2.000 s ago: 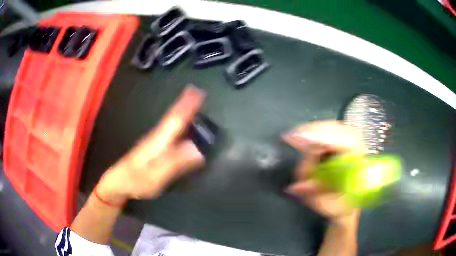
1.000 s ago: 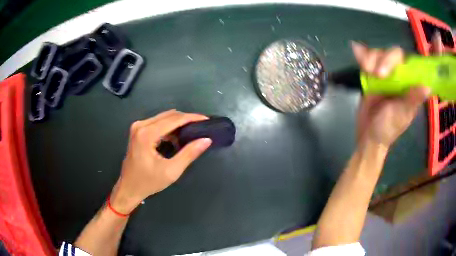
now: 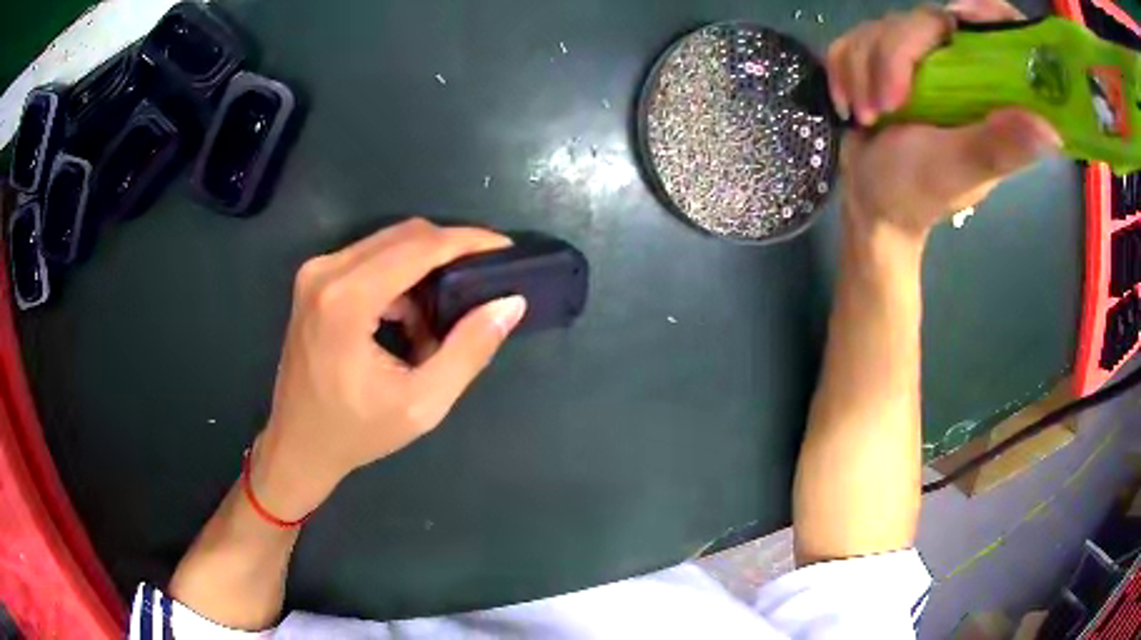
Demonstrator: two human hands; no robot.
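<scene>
My left hand point(image 3: 375, 331) grips a black plastic housing point(image 3: 532, 285) between thumb and fingers, just left of the middle of the view. My right hand point(image 3: 920, 138) holds a lime-green electric screwdriver point(image 3: 1007, 78) at the upper right, with its body pointing left. Its nose and tip are hidden behind my fingers at the rim of the screw dish. The round, black-rimmed screw dish point(image 3: 732, 138) holds many tiny silver screws, with more bare base on its right side.
Several open-faced black housings point(image 3: 244, 144) are clustered at the upper left. A red tray edge point(image 3: 38, 500) runs along the left. A second red tray point(image 3: 1099, 275) with black parts stands at the right edge. Loose screws lie on the dark-green table point(image 3: 601, 475). A black cord point(image 3: 1039, 419) runs at lower right.
The view has shifted between frames. My right hand has moved the driver from the dish's right side in close to its rim. My left hand still holds the housing, now tilted to show more of its face.
</scene>
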